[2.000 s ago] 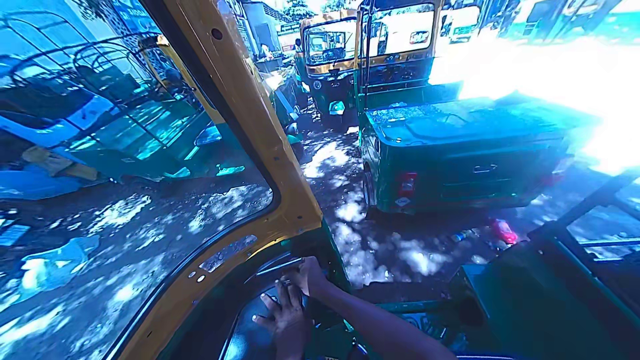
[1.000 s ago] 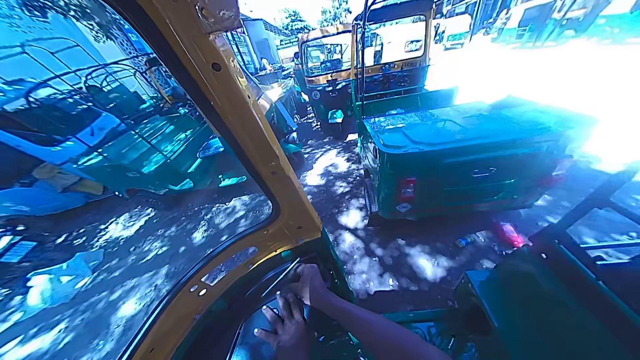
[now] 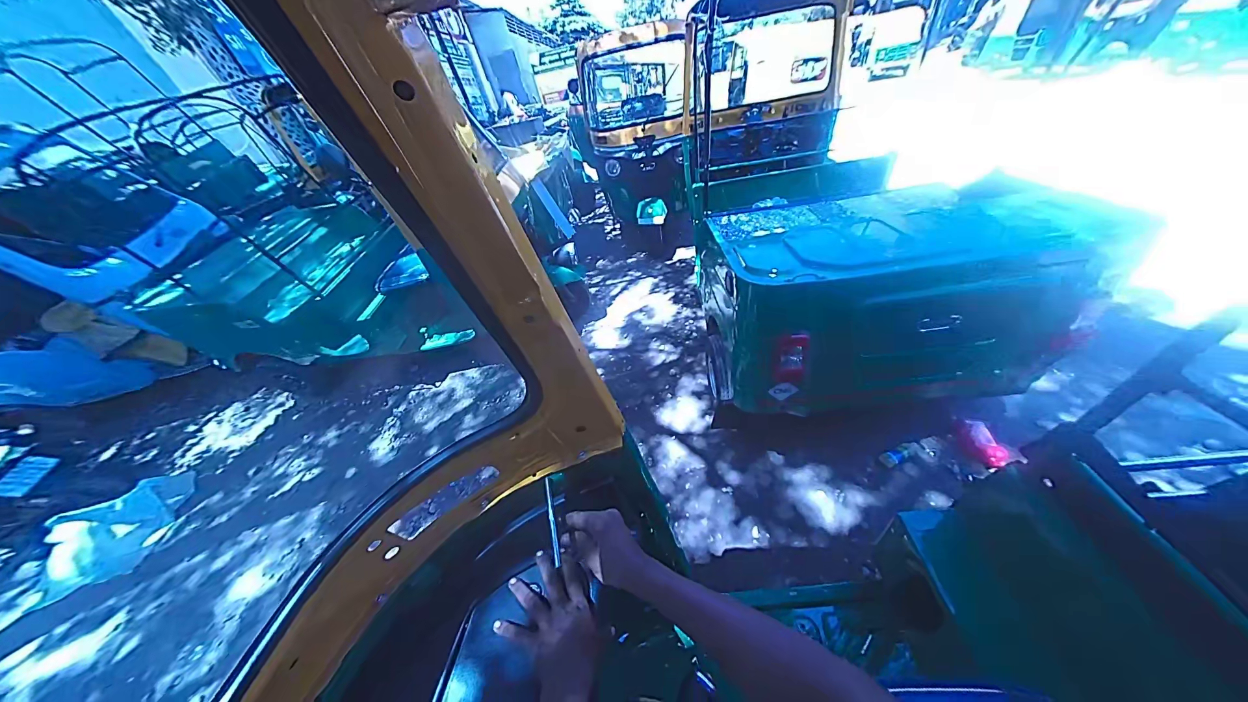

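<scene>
My right hand [image 3: 604,548] is closed beside a thin metal rod [image 3: 552,517], seemingly a tool's shaft, and appears to grip its lower end. The rod stands nearly upright in the picture, its top near the yellow windshield frame [image 3: 561,429] of an auto rickshaw. Just below and left, my left hand [image 3: 561,619] has its fingers spread over a glossy dark panel [image 3: 492,634]; its fingertips are close to the rod and the right hand. The rod's lower end is hidden by the fingers.
A green three-wheeler's rear body [image 3: 877,331] stands ahead on the right, with another auto rickshaw [image 3: 639,117] behind. Through the windshield opening show metal frames and a plastic sheet [image 3: 107,536] on the ground. A dark green panel [image 3: 1063,575] lies at lower right.
The metal rod has swung from a slanted position to nearly upright beside my right hand. My left hand stays spread over the panel.
</scene>
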